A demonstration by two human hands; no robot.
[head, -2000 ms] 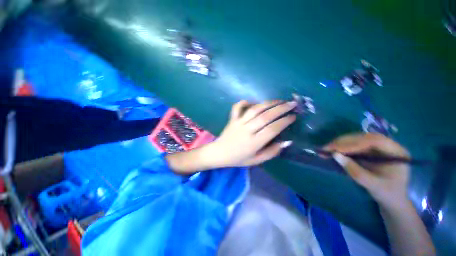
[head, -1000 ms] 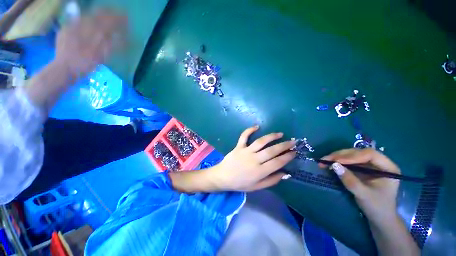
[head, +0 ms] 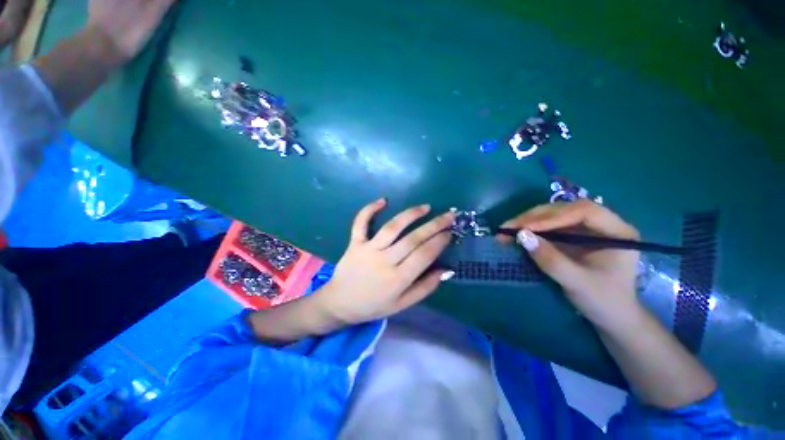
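A flex-circuit module (head: 467,225) lies on the green surface between my hands. My left hand (head: 379,266) lies flat with fingers spread, its fingertips at the module's left edge. My right hand (head: 585,253) holds dark tweezers (head: 620,244) like a pen, the tips just right of the module. Whether the tips hold anything is too small to tell. A black die-cut pad strip (head: 495,271) lies under and between my hands. Another strip (head: 695,284) lies at the right, at the tweezers' rear end.
A pile of modules (head: 258,116) lies at the upper left. Single modules (head: 534,133) lie further back and at the far right. A red-pink parts tray (head: 290,281) with filled cells is left of my forearm. Another person's hand (head: 129,21) rests at the top left edge.
The view has shifted, so the surface and modules sit further left. The other person's arm has moved up to the surface's edge. My hands stay around the same module.
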